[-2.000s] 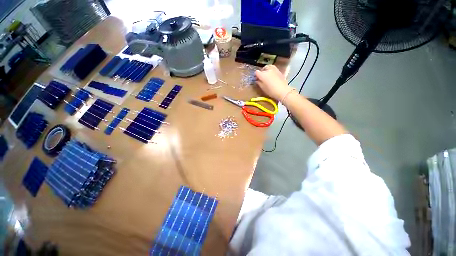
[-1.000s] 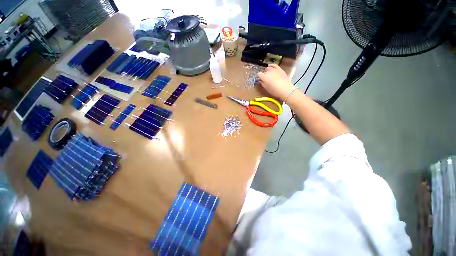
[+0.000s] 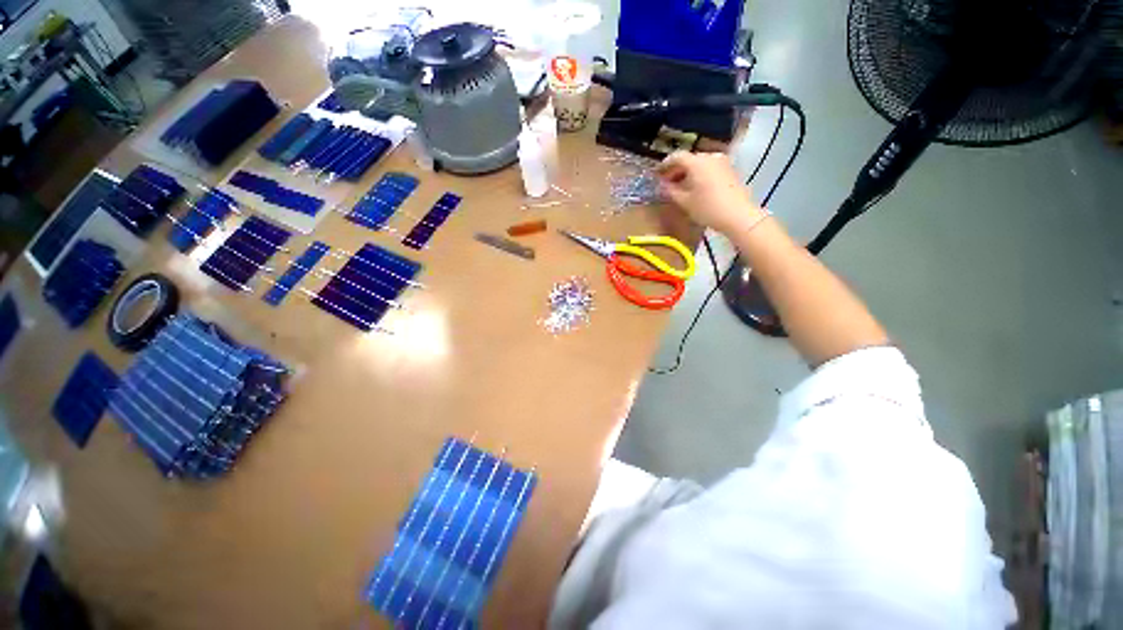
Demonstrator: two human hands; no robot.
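My right hand [image 3: 706,191] is at the far right of the bench, its fingertips bent down at a loose heap of short ribbon pieces [image 3: 631,185]. Whether it pinches a piece is too small to tell. My left hand is not in view. A bright blue solar cell string [image 3: 456,535] with silver ribbons lies near me at the front edge. A second heap of short ribbon pieces [image 3: 568,305] lies beside the scissors [image 3: 648,273]. The soldering iron [image 3: 671,103] rests at the dark stand [image 3: 665,133] behind my hand.
Grey machine [image 3: 468,105], white bottle [image 3: 535,166] and cup [image 3: 569,99] stand at the back. Grey strip [image 3: 505,245] and orange-brown piece [image 3: 527,228] lie mid-bench. Left are a bright blue string pile [image 3: 185,394], tape roll [image 3: 142,311] and dark strings [image 3: 367,286]. A fan [image 3: 893,148] stands right.
My right hand has shifted slightly right at the far ribbon heap, its fingers more bent. The camera view has moved a little. The nearby string has not visibly moved on the bench.
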